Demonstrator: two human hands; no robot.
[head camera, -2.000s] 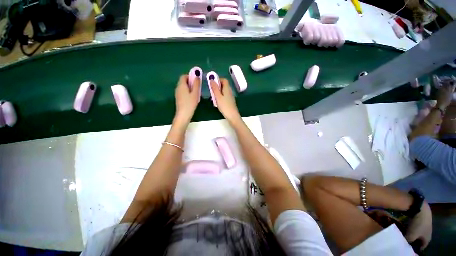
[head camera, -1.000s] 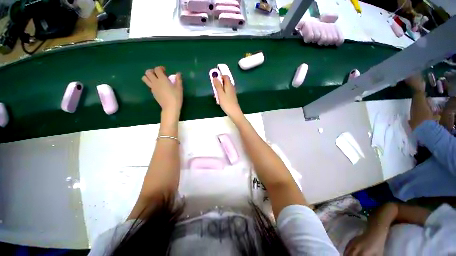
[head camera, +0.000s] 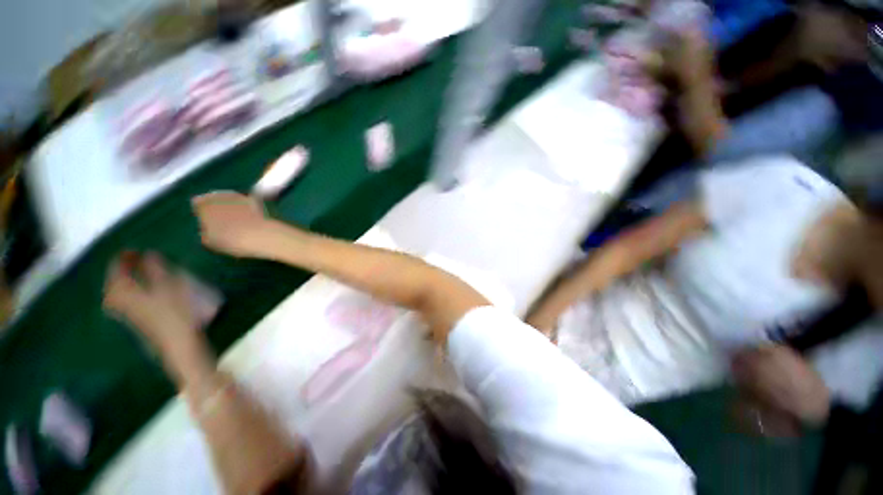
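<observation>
The picture is blurred. My left hand (head camera: 153, 295) is over the green belt (head camera: 334, 198) at the left, with a pink device (head camera: 201, 298) showing at its right side; I cannot tell if it is held. My right hand (head camera: 230, 224) is farther up the belt with its fingers curled; whether it holds anything is hidden. A pale device (head camera: 282, 172) lies on the belt just beyond my right hand. Another pink device (head camera: 380, 146) lies farther along. Two pink set-aside units (head camera: 341, 370) lie on the white worktop between my forearms.
Two more devices (head camera: 66, 427) are on the belt at lower left. A tray area with pink units (head camera: 184, 114) is beyond the belt. A grey post (head camera: 463, 106) rises at the belt's near edge. A person in a white shirt (head camera: 765, 261) sits to the right; another person's arm is beyond.
The view has swung to the right and tilted, and blurred. My right hand has left the spot where it held a device; my two hands now sit nearer the left of the picture.
</observation>
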